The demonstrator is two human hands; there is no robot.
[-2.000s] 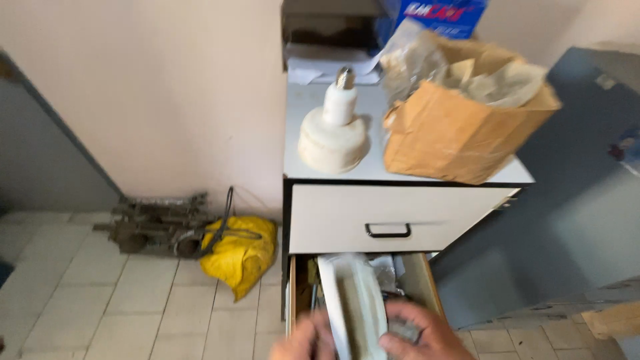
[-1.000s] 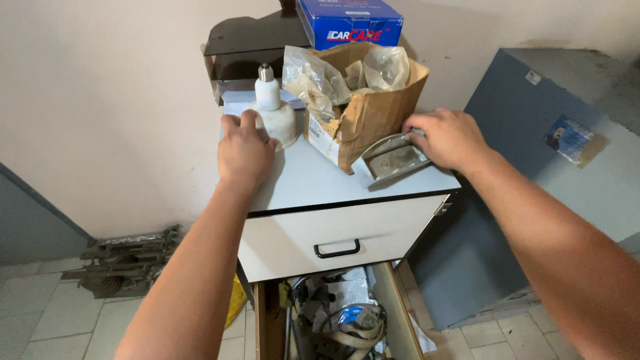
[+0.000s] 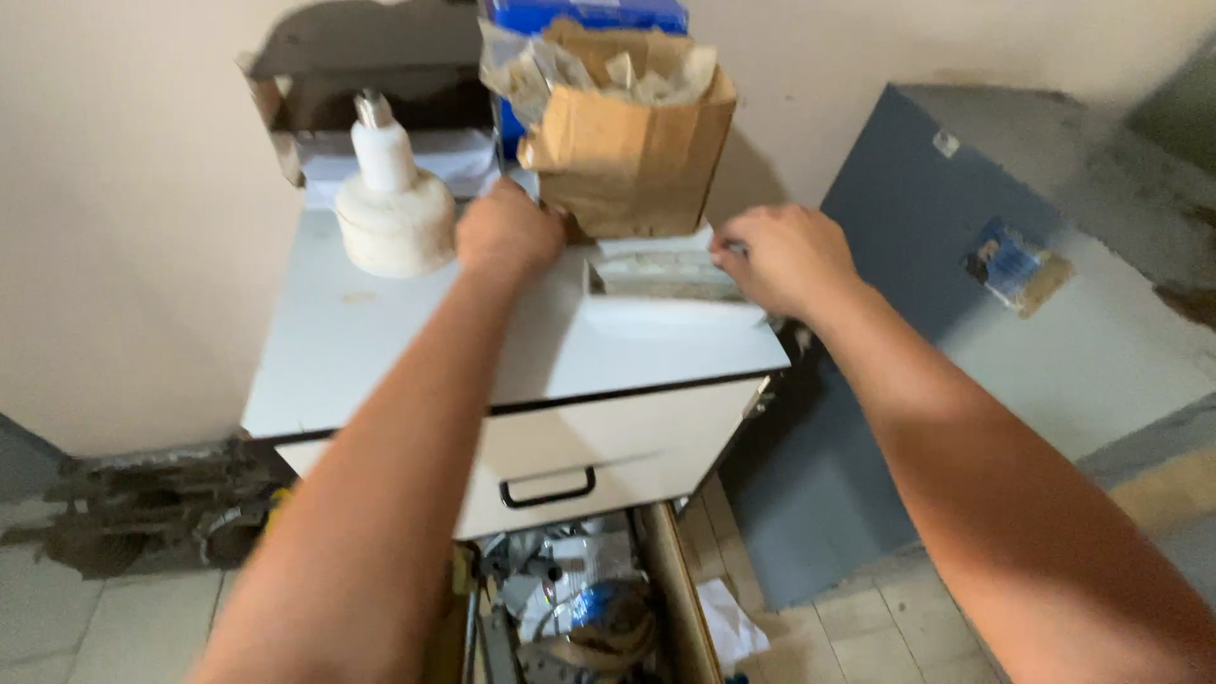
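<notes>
My left hand point(image 3: 511, 228) is at the lower left corner of a brown paper bag point(image 3: 632, 157) that holds clear plastic; its fingertips are hidden, so its grip is unclear. Left of that hand, a white dome-shaped fixture point(image 3: 394, 214) with a metal screw base stands upright on the white cabinet top point(image 3: 361, 351). In front of the bag lies a pale open tray-like case point(image 3: 674, 309). The fingers of my right hand point(image 3: 784, 252) are bent at its right end; whether they hold it cannot be made out.
Behind the bag stands a blue box point(image 3: 589, 14), beside a dark holder point(image 3: 380, 71) with papers. Below, an open drawer point(image 3: 679, 598) contains mixed parts. A grey metal cabinet point(image 3: 912, 209) stands at the right, dark metal parts point(image 3: 142, 513) lie on the floor at the left.
Two seconds ago the case was in my hands over the open drawer; it now rests on the cabinet top. My left hand has moved from the white fixture to the paper bag.
</notes>
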